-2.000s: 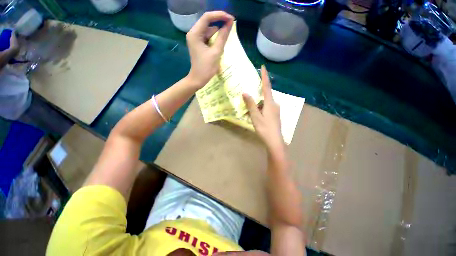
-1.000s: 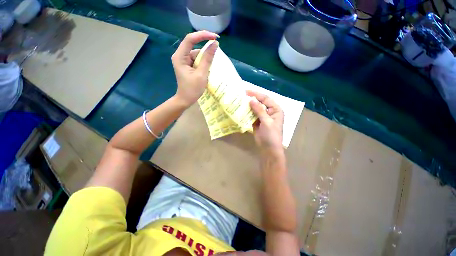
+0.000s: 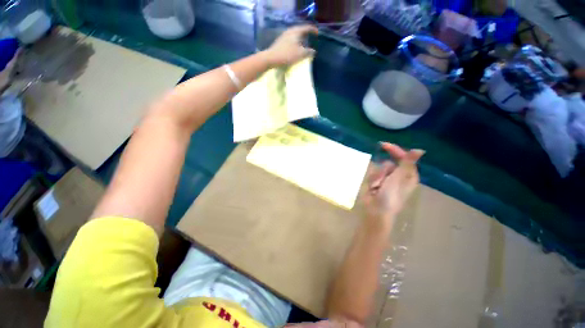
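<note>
My left hand (image 3: 292, 48) is blurred and reaches up over the green surface. The label sheet (image 3: 299, 90), pale with a yellow printed strip, hangs from it. The stack of label sheets (image 3: 314, 168), mostly white with yellow print at its upper left, lies on the cardboard mat (image 3: 256, 218). My right hand (image 3: 392, 186) is just right of the stack, partly raised, with some fingers bent and others stretched out. Any small label at its fingertips is too small and blurred to tell. A clear-walled housing (image 3: 396, 101) with white bottom stands beyond the hands.
Another housing (image 3: 168, 19) stands at the upper left. Another cardboard sheet (image 3: 109, 96) with a dark stain lies left. A carton (image 3: 64, 208) is at lower left. Another worker's sleeve (image 3: 9, 125) shows at the left edge. Whitish bags (image 3: 545, 115) and clutter line the back right.
My left hand has moved up and right with the sheet, which now hangs opened out. My right hand has let go of the sheet and moved right, uncovering the stack.
</note>
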